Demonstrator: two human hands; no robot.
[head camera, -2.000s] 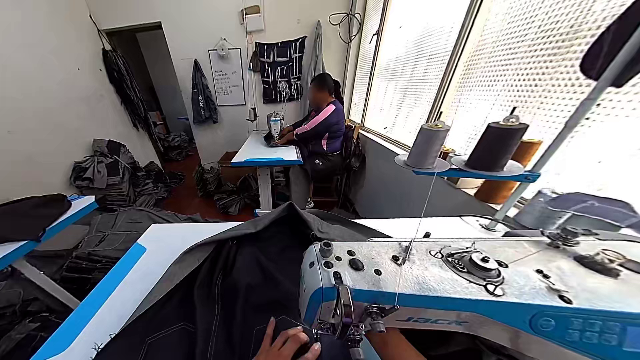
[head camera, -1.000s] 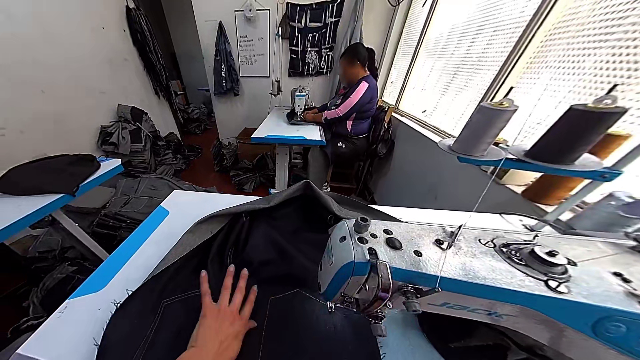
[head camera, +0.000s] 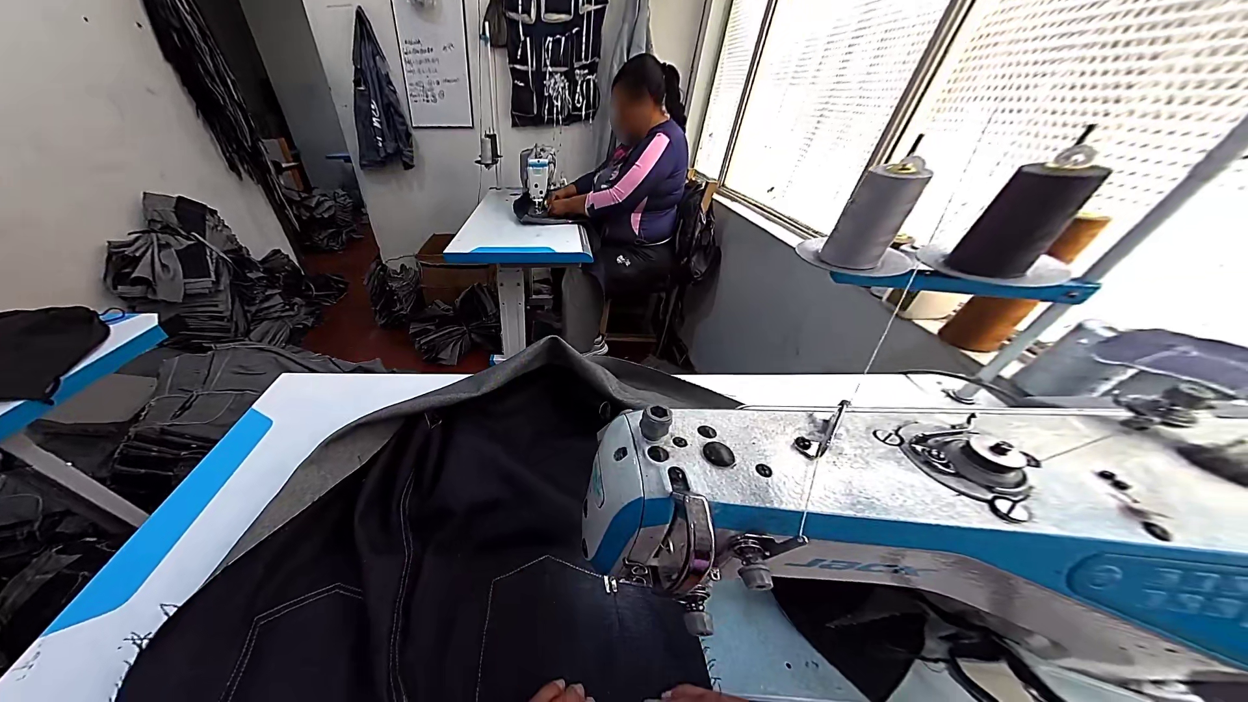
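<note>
A dark denim garment (head camera: 439, 546) with pale topstitched pocket outlines lies over the white table of a Jack industrial sewing machine (head camera: 780, 468). Its grey reverse side folds up along the far edge. The machine head stands over the garment's right part, beside a stitched pocket shape. At the bottom edge, fingertips of my left hand (head camera: 562, 692) rest at the near part of the denim. Right of them, a little of my right hand (head camera: 694, 693) shows, also at the denim. The rest of both hands is cut off by the frame. Grey thread runs down to the machine.
Thread cones (head camera: 877, 216) stand on a blue rack at the right, near the windows. A co-worker sits at another sewing table (head camera: 517, 234) ahead. Bundles of grey garments (head camera: 185, 263) lie on the floor at left, beside a table corner (head camera: 88, 366) with black cloth.
My left hand, spread flat on the denim a second ago, has moved down to the bottom edge. Fingers of my right hand have come into view beside it.
</note>
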